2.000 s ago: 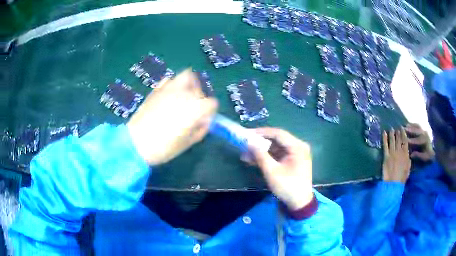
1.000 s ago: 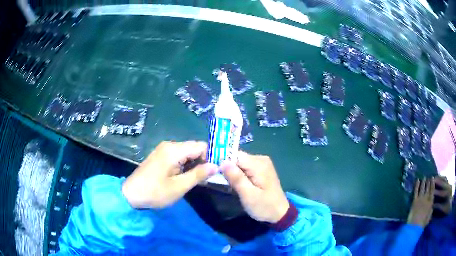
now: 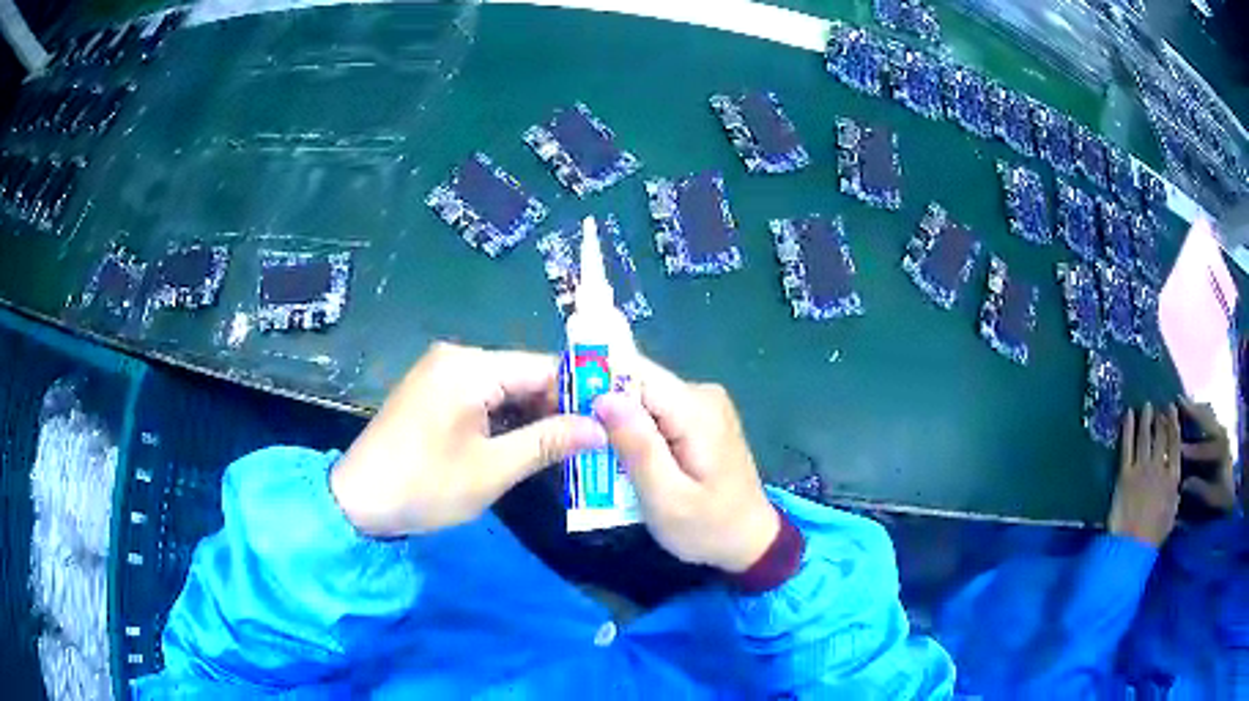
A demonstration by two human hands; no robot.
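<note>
A white glue tube (image 3: 593,452) with blue print is held upright in front of my chest, its flat end down. Its long white nozzle (image 3: 590,274) points away from me and overlaps a circuit board (image 3: 619,263) in the view; I cannot tell if the tip touches it. My left hand (image 3: 445,445) pinches the tube from the left with thumb and fingers. My right hand (image 3: 692,473) grips it from the right, thumb on the printed face. Blue boards with dark heatsinks, such as one in the middle (image 3: 695,222), lie beyond the tube.
The green bench mat (image 3: 822,397) has more boards in rows at the right and far left. Three boards, one of them here (image 3: 303,289), lie near the left front edge. A neighbour's hands (image 3: 1151,473) rest by a pink sheet (image 3: 1200,308). A dark crate (image 3: 165,534) is below left.
Two seconds ago my left hand was blurred over the boards at the tube's front end. Now both hands hold the tube's body. Since one second ago, the boards have shifted slightly up and left in view.
</note>
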